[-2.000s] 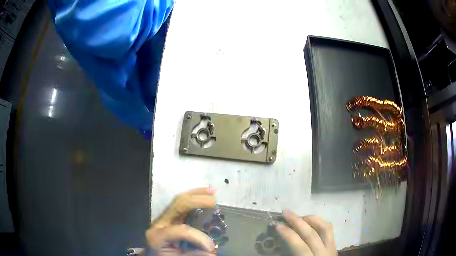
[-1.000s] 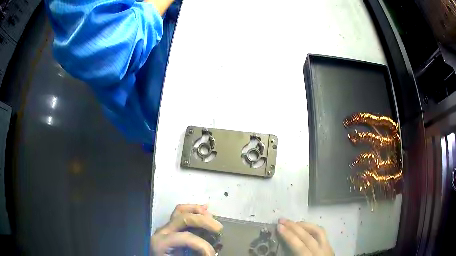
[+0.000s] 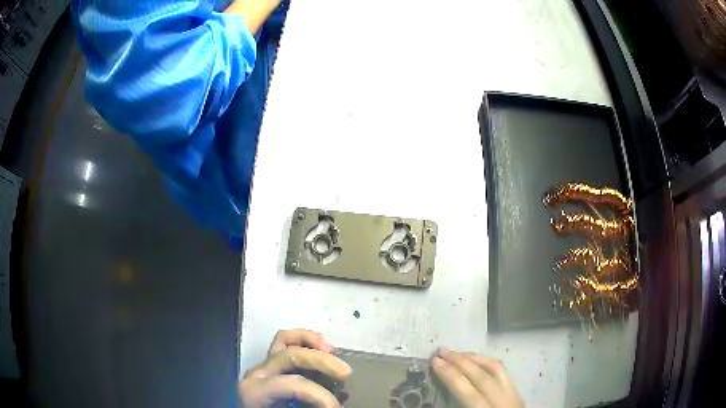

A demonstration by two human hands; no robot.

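A grey-brown metal fixture plate (image 3: 374, 381) lies at the bottom edge of the picture, partly cut off. My left hand (image 3: 294, 374) holds its left end and covers the left round nest. My right hand (image 3: 478, 381) has its fingertips on the plate's right end, beside the right nest (image 3: 412, 389). Both hands are cut off by the lower edge. A second fixture plate (image 3: 360, 249) lies flat farther up the bench, untouched, with two round nests. No coil can be made out in my fingers.
A black tray (image 3: 521, 215) with a raised rim is at the right, holding several wavy rows of copper coils (image 3: 593, 223). A person in a blue smock (image 3: 159, 80) is at the upper left, beside the white bench (image 3: 382, 119). Grey floor lies at left.
The view has shifted, so the bench, second plate and tray sit lower. My left hand's fingers now cover the left nest more fully. Both hands stay on the near plate.
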